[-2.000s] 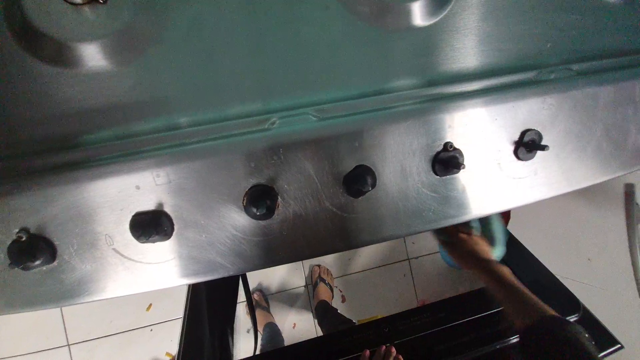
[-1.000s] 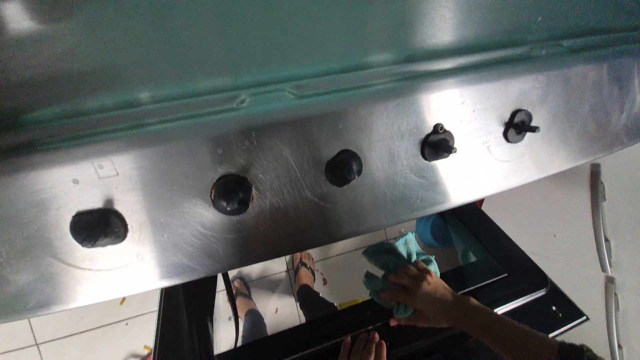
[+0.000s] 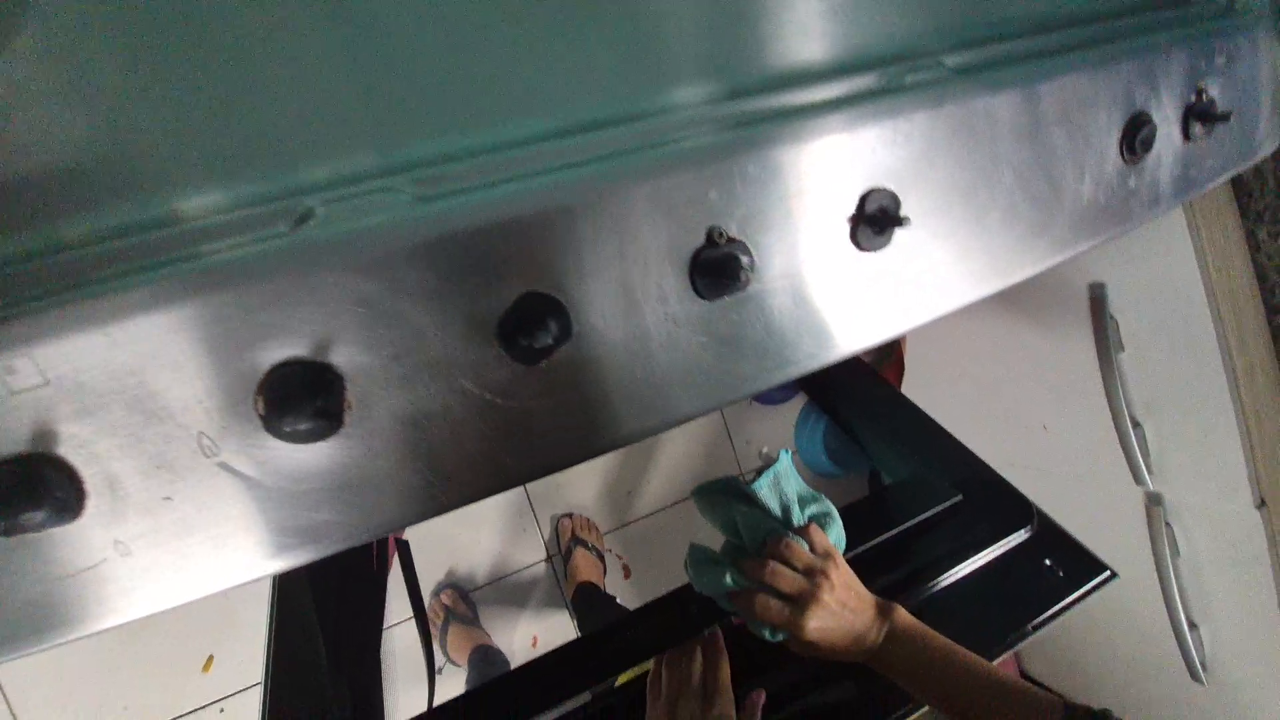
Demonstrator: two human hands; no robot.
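Observation:
My right hand (image 3: 805,595) is closed on a crumpled teal cloth (image 3: 790,495), over the black glass oven door (image 3: 960,515) below the stove. At the bottom edge, my left hand (image 3: 695,680) lies on the door's dark surface with its fingers extended and thumb apart; the rest of it is cut off by the frame. Above both hands runs the stove's stainless steel control panel (image 3: 620,375), with a row of bare black knob fittings, among them a rounded one (image 3: 534,327) and one with a protruding stem (image 3: 878,220).
White cabinet doors with curved metal handles (image 3: 1120,385) stand at the right. Two feet in flip-flops (image 3: 580,550) show on the white tiled floor (image 3: 470,535), with small coloured bits about. A blue round object (image 3: 828,440) sits behind the door, near a red object (image 3: 888,365).
My right hand and the cloth have come out from beside the panel's lower edge, moving left along the door, and the cloth shows more fully. The view has shifted right along the panel.

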